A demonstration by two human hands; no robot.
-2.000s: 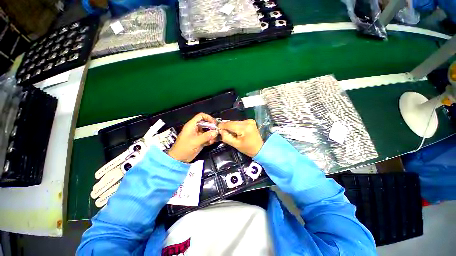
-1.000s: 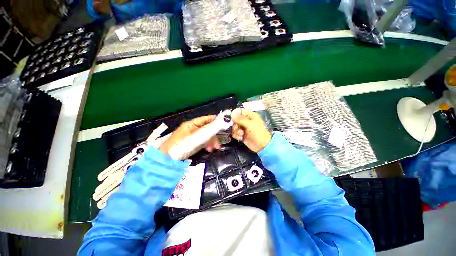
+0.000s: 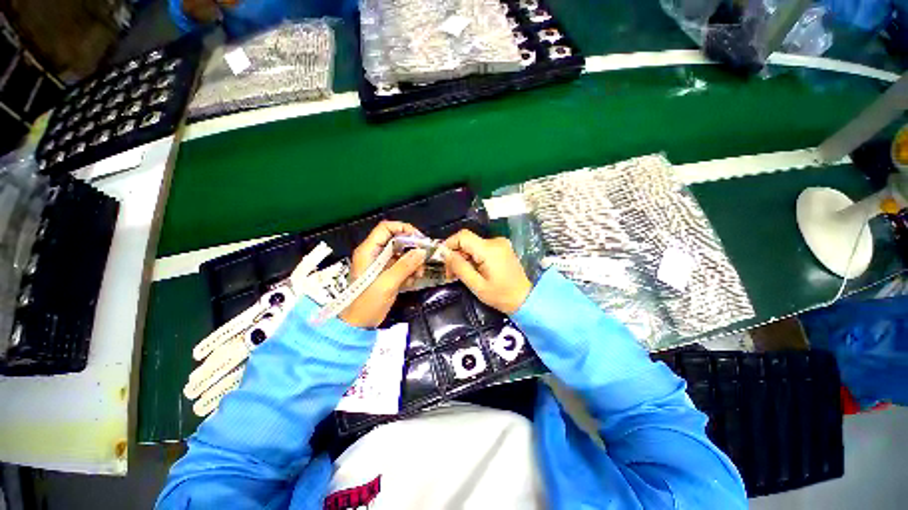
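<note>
My left hand (image 3: 376,276) holds a pale strap (image 3: 360,279) that runs down over its palm side. My right hand (image 3: 488,271) pinches at the strap's upper end, its fingertips nearly meeting the left ones; the small part between them is hidden. Both hands are above the black component tray (image 3: 443,324). Two watch heads (image 3: 467,362) sit in its near right pockets. Several strapped watches (image 3: 239,344) are piled at the tray's left. A paper slip (image 3: 382,371) with reddish writing lies on the tray.
A bag of straps (image 3: 637,239) lies right of the tray. A white fan base (image 3: 834,231) stands further right. Across the green belt (image 3: 299,164) are another strap bag (image 3: 438,40) and trays. Black stacked trays (image 3: 65,269) stand at left and low at right (image 3: 767,413).
A second ago the strap lay across my left hand with its dark disc showing. Now the strap is turned, the disc is hidden and both hands are closer together, slightly lower.
</note>
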